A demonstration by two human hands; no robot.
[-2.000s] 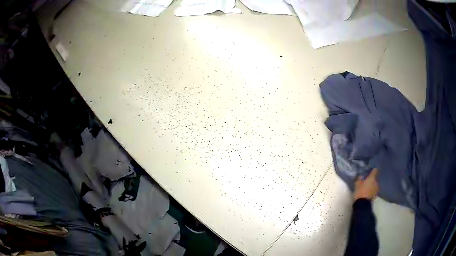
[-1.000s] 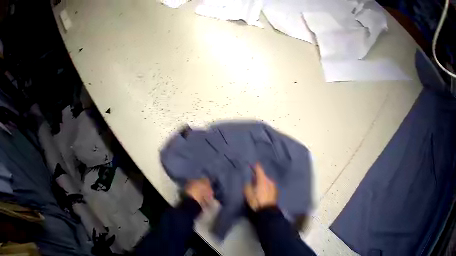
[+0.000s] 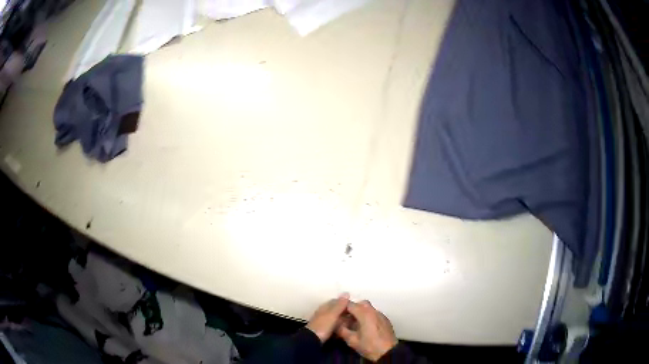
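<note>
My left hand (image 3: 328, 318) and my right hand (image 3: 370, 332) are together at the table's near edge, fingertips touching. Whether anything small is between the fingertips cannot be told. A crumpled grey-blue garment bundle (image 3: 114, 92) with a small dark brown patch lies at the far left of the table, apart from both hands. A wide grey-blue cloth length (image 3: 491, 135) lies on the right side, its lower edge folded near the rail. A small dark speck (image 3: 348, 249) lies on the table just beyond my hands.
White paper sheets (image 3: 165, 25) lie along the far edge. A metal rail (image 3: 546, 298) with blue fittings stands at the right corner. Curved bands of stacked cloth (image 3: 608, 163) run down the right. Pale and dark offcuts (image 3: 171, 323) are heaped below the table at left.
The garment bundle has left my hands and now lies at the far left. My hands have come together near the table edge. The view has turned right, showing more long cloth and the rail.
</note>
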